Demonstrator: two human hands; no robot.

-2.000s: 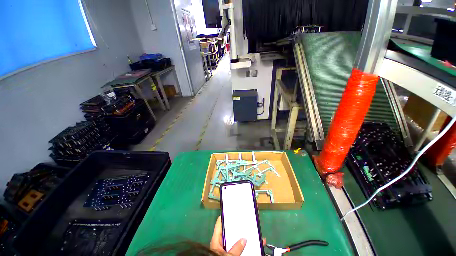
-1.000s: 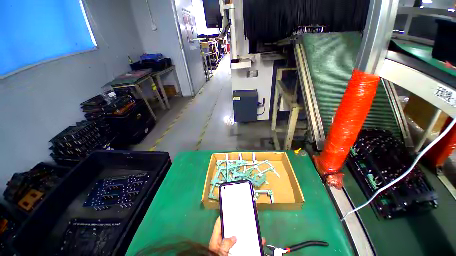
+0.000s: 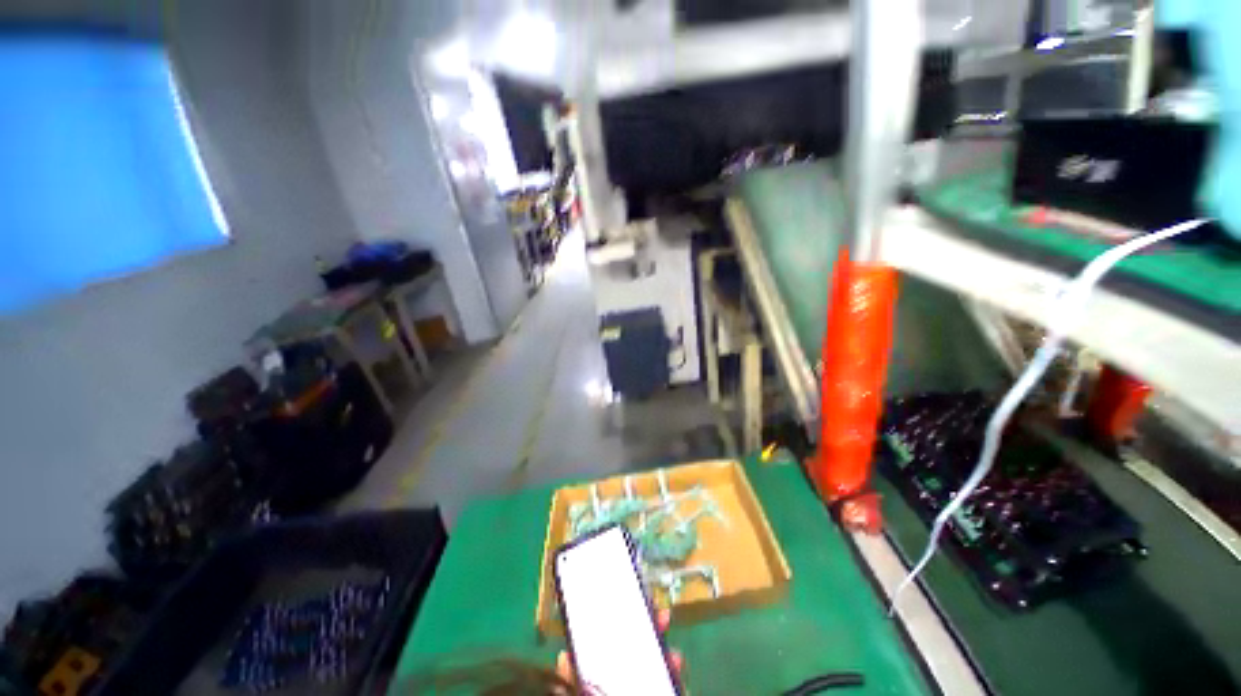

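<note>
The view is blurred. My left hand [image 3: 566, 669] is mostly cut off by the bottom edge and hidden behind the smartphone [image 3: 613, 619]. Its fingertips show at the phone's right side. The phone is upright with a blank white lit screen and a dark edge. Behind it a shallow cardboard tray [image 3: 757, 587] lies on the green bench mat [image 3: 470, 578], holding tangled pale teal pieces [image 3: 667, 533]; the phone covers the tray's near left part. The black curved handle of the side cutters [image 3: 825, 683] shows at the bottom edge. My right hand is not in view.
A black tote [image 3: 415, 551] with dark boards stands left of the bench. An orange-red wrapped post [image 3: 857, 374] rises at the bench's right. Beyond it, stacked black carriers [image 3: 1014, 517] lie on the dark conveyor belt, and a white cable [image 3: 1000, 422] hangs in front. A shelf [image 3: 1157, 333] is at upper right.
The whole view has shifted and tilted, bringing more of the right shelf into sight. The bench and tray sit lower and further left. The phone is still held. Less of the side cutters shows.
</note>
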